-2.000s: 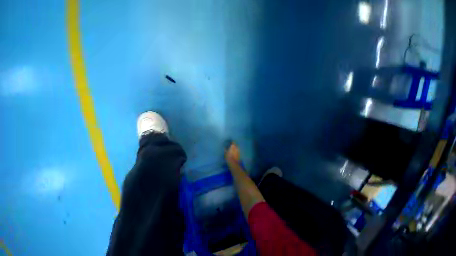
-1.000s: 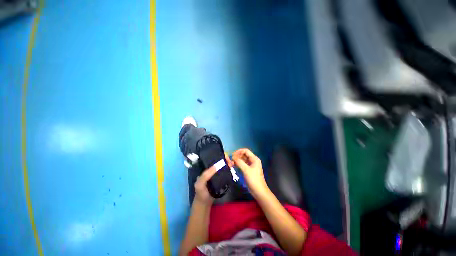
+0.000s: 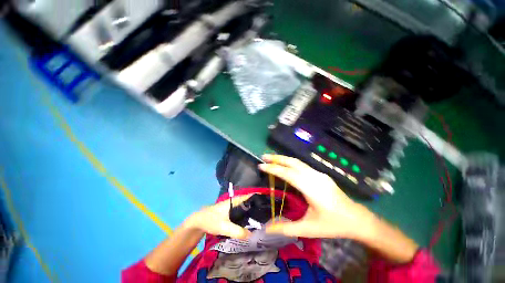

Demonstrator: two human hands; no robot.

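The black cabled unit (image 3: 252, 209) is low in front of my body, with a white label and a white plug end on a thin lead. My left hand (image 3: 213, 220) holds it from the left side, slightly blurred. My right hand (image 3: 326, 207) is just right of the unit, thumb and fingers spread wide. A thin yellowish band (image 3: 272, 193) is stretched between them beside the unit. Whether the band touches the unit is unclear.
The black test fixture (image 3: 338, 143), with green buttons and a lit display, stands on the green bench (image 3: 221, 121). A clear bubble bag (image 3: 260, 74) lies behind it. White racks with black units (image 3: 160, 63) are at upper left, red wires (image 3: 446, 166) at right. A blue stool (image 3: 63, 72) stands on the floor.
The view has swung from the floor to the bench and fixture. The unit is closer to my body, still in my left hand. My right hand has opened wide with the band stretched across it.
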